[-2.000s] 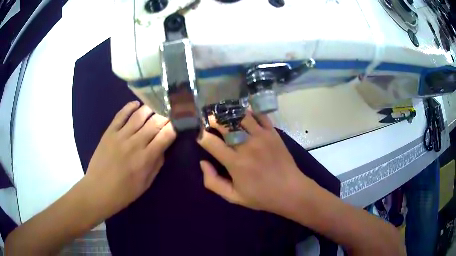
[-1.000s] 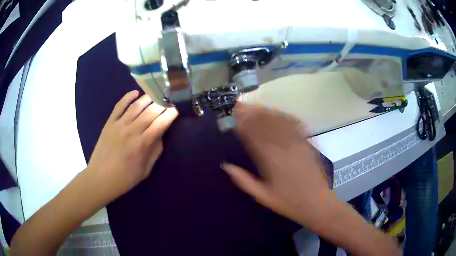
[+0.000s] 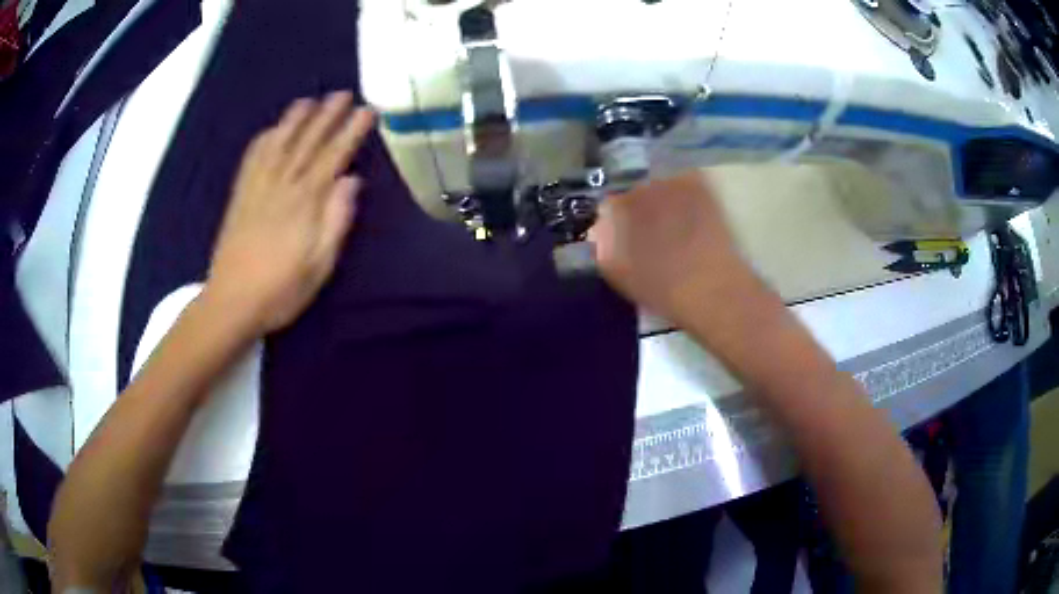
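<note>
A large dark purple-black garment panel [image 3: 441,406] lies over the machine bed and the table and hangs down over the front edge. My left hand [image 3: 279,215] lies flat on the panel, left of the needle area, fingers slightly apart. My right hand [image 3: 664,241] is blurred, at the right side of the presser foot area, near the panel's right edge; its fingertips are hard to make out. The white sewing machine head [image 3: 674,58] with a blue stripe stands over the panel. The presser foot [image 3: 482,226] is small and partly hidden.
Yellow-and-black thread snips [image 3: 929,255] lie on the machine bed at the right, with dark-handled scissors [image 3: 1008,290] beyond them. A measuring scale [image 3: 674,450] runs along the table's front edge. Dark cut pieces with pale undersides [image 3: 29,337] lie at the far left.
My left hand has moved up with the panel, which now reaches further up behind the machine head's left side. My right hand has shifted across the panel and is now close beside the presser foot.
</note>
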